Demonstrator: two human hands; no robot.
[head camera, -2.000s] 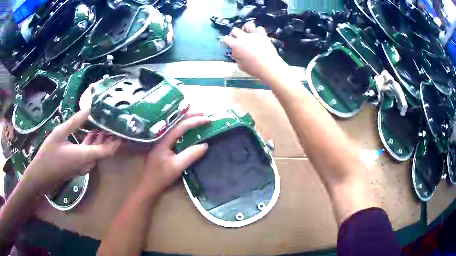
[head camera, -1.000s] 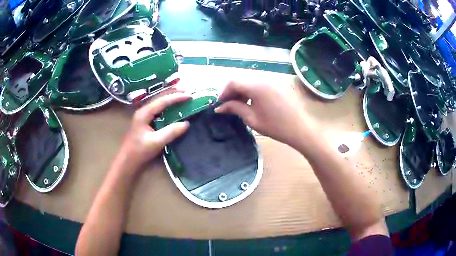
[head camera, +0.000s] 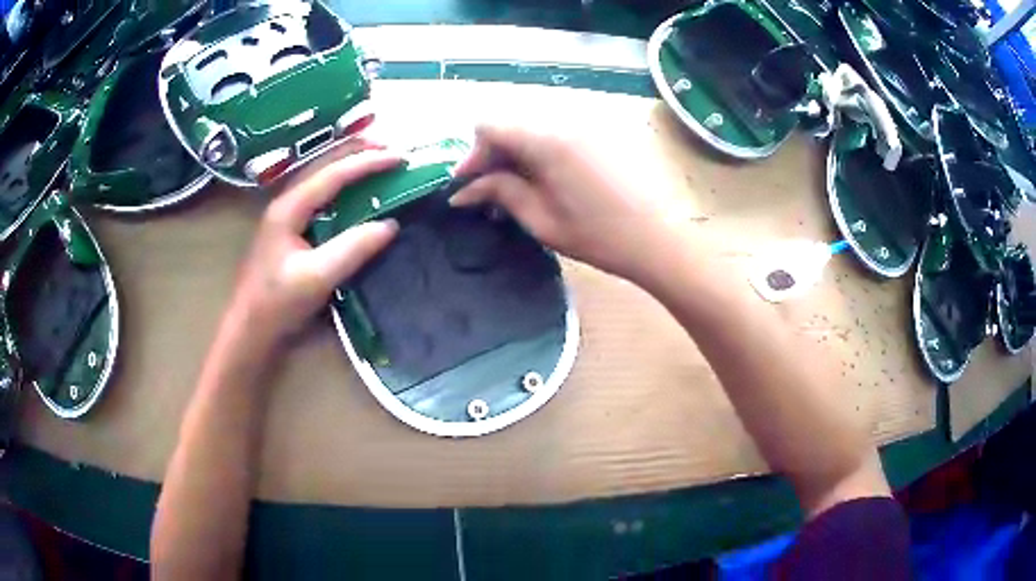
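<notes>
A green car body shell (head camera: 460, 306) lies on the cardboard in front of me, its dark recess up and its pale-rimmed rounded end towards me, with two round silver studs there. My left hand (head camera: 324, 233) grips its far left edge, thumb inside the recess and fingers over the outside. My right hand (head camera: 534, 187) is at the far right edge of the recess, thumb and fingertips pinched together around something small and dark that is mostly hidden. The small piece's shape cannot be told.
Another shell (head camera: 267, 91) lies outer side up at the back left. More shells crowd both sides. A white glue bottle (head camera: 795, 267) with a blue tip lies on the cardboard (head camera: 659, 443) at right. Off-white crumpled cloth (head camera: 852, 108) rests on the right-hand shells.
My right hand has come from the dark heap at the back to the shell's far edge. The other person's hand at left has gone, and the outer-side-up shell now rests at the back left.
</notes>
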